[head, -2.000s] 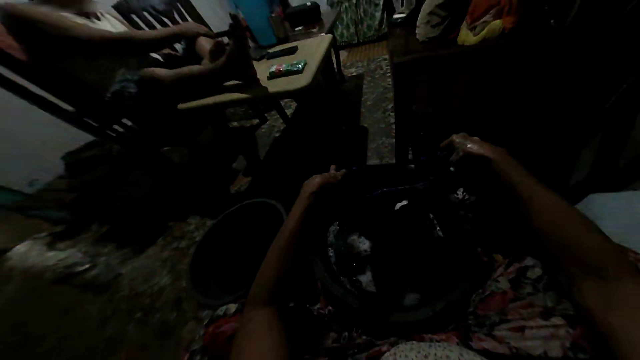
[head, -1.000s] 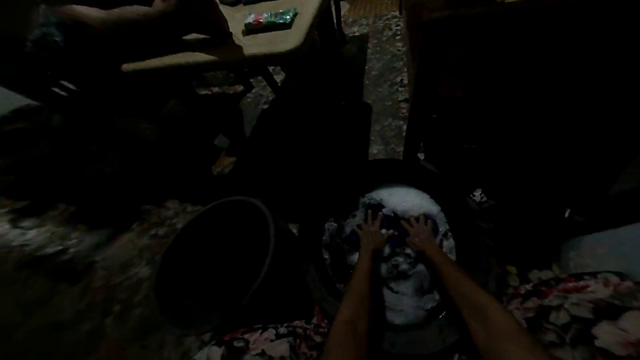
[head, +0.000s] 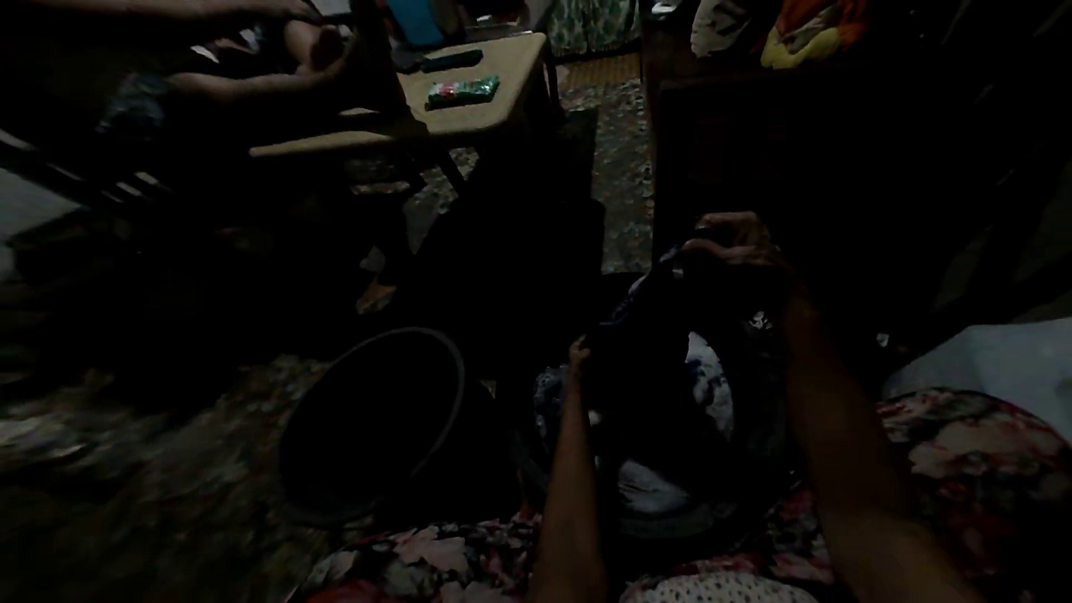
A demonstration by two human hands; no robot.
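Note:
A dark wet cloth (head: 645,360) hangs stretched above a dark round basin (head: 670,528), with white suds (head: 710,385) beneath and beside it. My right hand (head: 737,243) is closed on the cloth's upper right end, raised over the far rim. Lower and to the left, my left hand (head: 579,353) holds the cloth's other side; its fingers are mostly lost in the dark. The basin stands between my knees, which a floral fabric (head: 435,557) covers. Much of the cloth's lower part blends into the shadow.
A dark empty-looking bucket (head: 377,427) stands left of the basin. Beyond it, a light-topped table (head: 477,117) bears a green packet (head: 462,92) and a dark object. A person's leg (head: 251,88) rests near the table at upper left. A pale container or bag (head: 988,360) lies at right.
Both hands were spread on the sudsy contents of the basin one second ago. Now they are raised and apart, with the dark cloth lifted between them. The view has tilted upward.

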